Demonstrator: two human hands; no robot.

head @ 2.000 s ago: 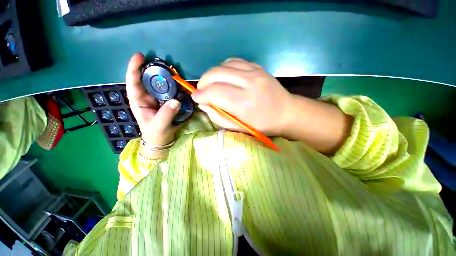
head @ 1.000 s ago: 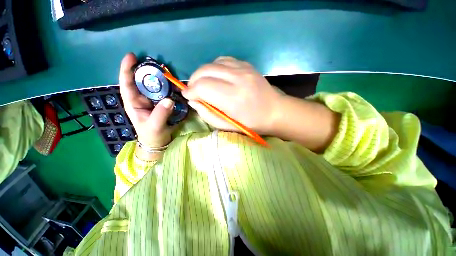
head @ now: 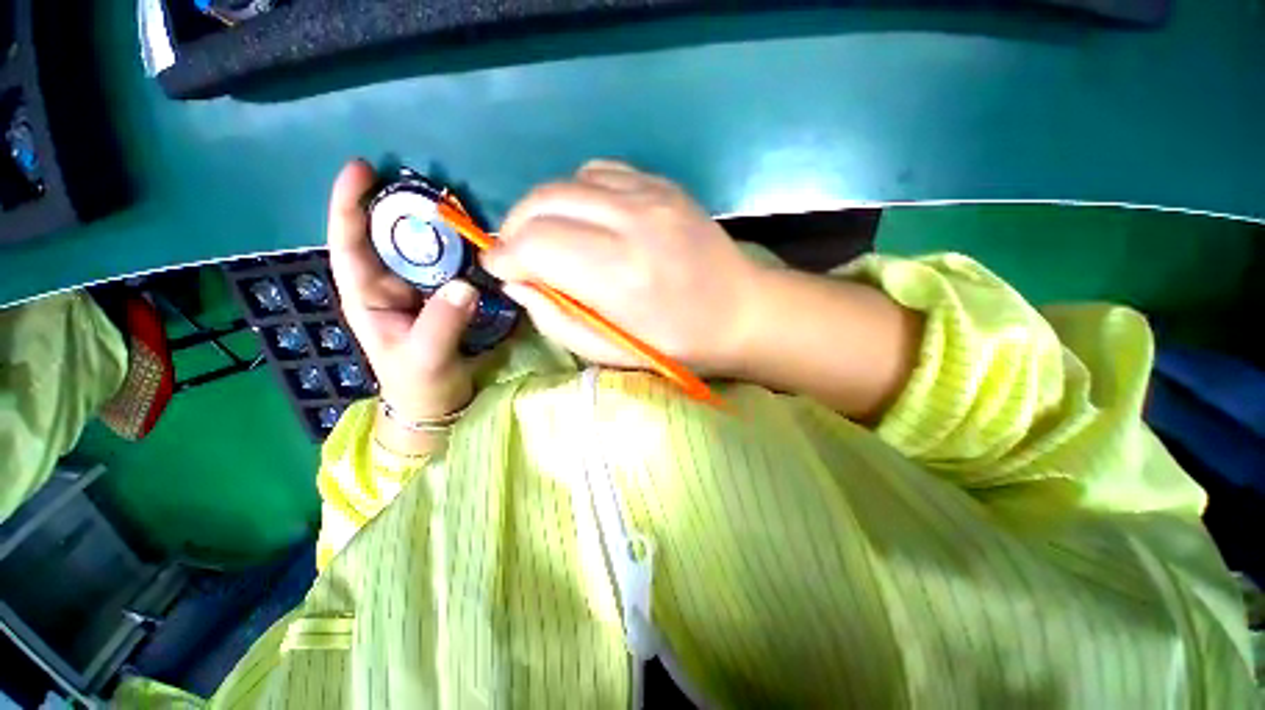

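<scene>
My left hand point(head: 405, 326) holds a round smartwatch body point(head: 416, 239) just over the bench's front edge. Its dark ring and pale centre disc face up. A second dark round part point(head: 491, 318) shows below it, by the thumb, partly hidden. My right hand point(head: 624, 271) grips orange tweezers point(head: 611, 330) like a pen. Their front end lies at the upper right rim of the watch body; whether it touches cannot be told. The rear end points down towards my smock.
The green bench point(head: 624, 118) bears a black foam tray point(head: 416, 49) at the back and another point(head: 63, 139) at left. Below bench level is a filled tray point(head: 316, 333). A coworker's sleeve or leg point(head: 53, 375) and red shoe point(head: 144, 368) show at left.
Both hands, the watch body and the tweezers sit slightly further left in view. The tweezers' front end has moved from the rim's right side slightly up and over the ring.
</scene>
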